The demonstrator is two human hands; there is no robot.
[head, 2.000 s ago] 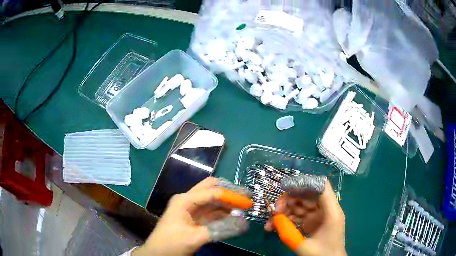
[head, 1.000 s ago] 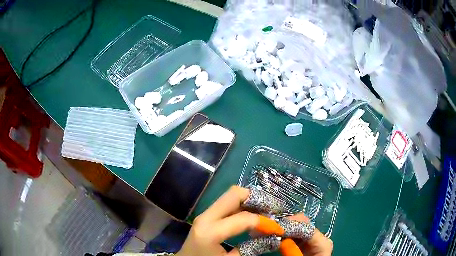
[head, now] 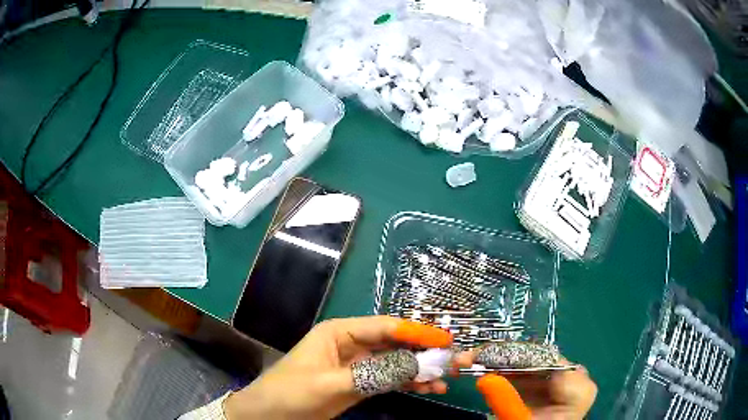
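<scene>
My left hand (head: 353, 361) wears an orange finger cot and a speckled grey thumb sleeve. It pinches a small white plastic housing (head: 433, 363) at the bottom centre. My right hand (head: 533, 381) holds a thin metal rod (head: 521, 370) roughly level, its left end close to the housing. Whether rod and housing touch is hidden by the fingertips. The clear rod box (head: 548, 287) lies just beyond both hands, with many metal rods (head: 447, 283) piled in it.
A black phone (head: 291, 271) lies left of the rod box. A frosted tub (head: 307, 90), clear lid (head: 148, 123) and ribbed sheet (head: 153, 244) are further left. Beyond lie a bag of white caps (head: 459, 94) and a loose piece (head: 461, 174). Right are white strips (head: 578, 184) and a blister tray (head: 689, 361).
The hands were together over the rod box's near edge; now they sit slightly apart, and the white housing and the rod between them show clearly. The camera view has shifted.
</scene>
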